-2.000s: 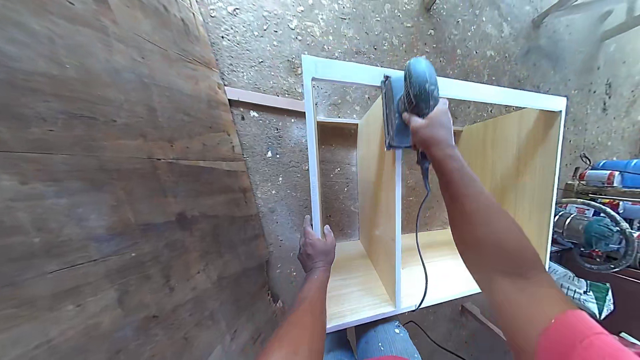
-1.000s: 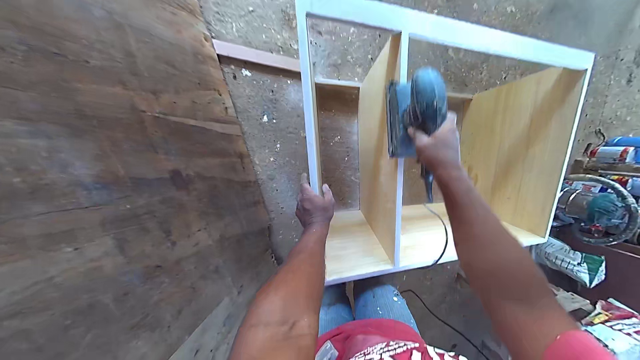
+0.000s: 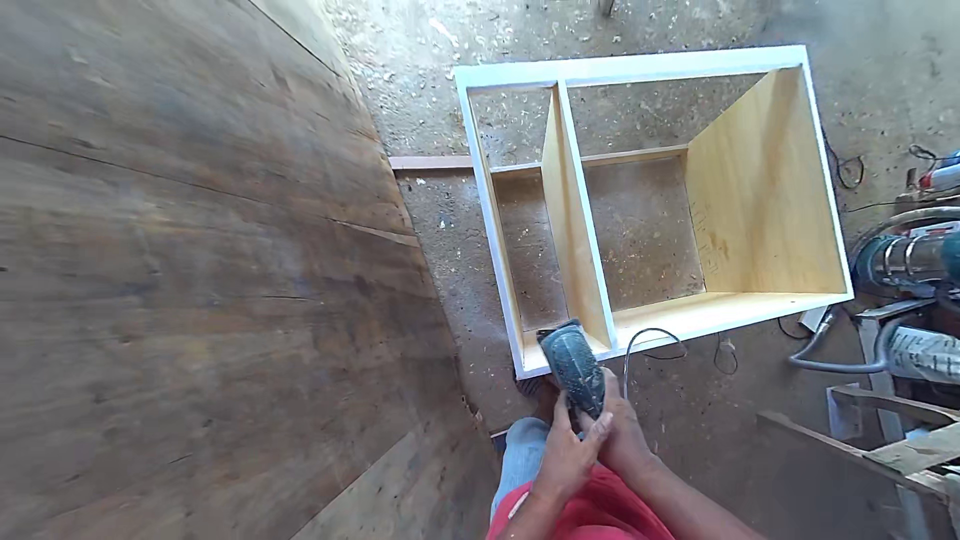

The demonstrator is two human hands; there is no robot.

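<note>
An electric sander (image 3: 576,367) with a dusty dark body is held close to my body, over the near left corner of a wooden cabinet frame (image 3: 679,67). My right hand (image 3: 619,427) grips the sander's rear end. My left hand (image 3: 574,450) touches the same end from the left, its fingers partly hidden. The frame has white-coated edges and bare plywood inside, with a divider panel (image 3: 574,217) splitting it into a narrow and a wide bay. The sander's black cord (image 3: 627,367) loops over the near edge.
A large plywood sheet (image 3: 225,262) fills the left side. A thin wood strip (image 3: 431,162) touches the cabinet's left side. At the right are a machine with a metal cylinder (image 3: 904,259), a grey hose (image 3: 840,365) and a wooden rack (image 3: 862,450). Cords lie on the speckled floor.
The sander has come off the divider's front edge, back toward my body. My left hand has let go of the cabinet's left side and is now at the sander. The view has shifted.
</note>
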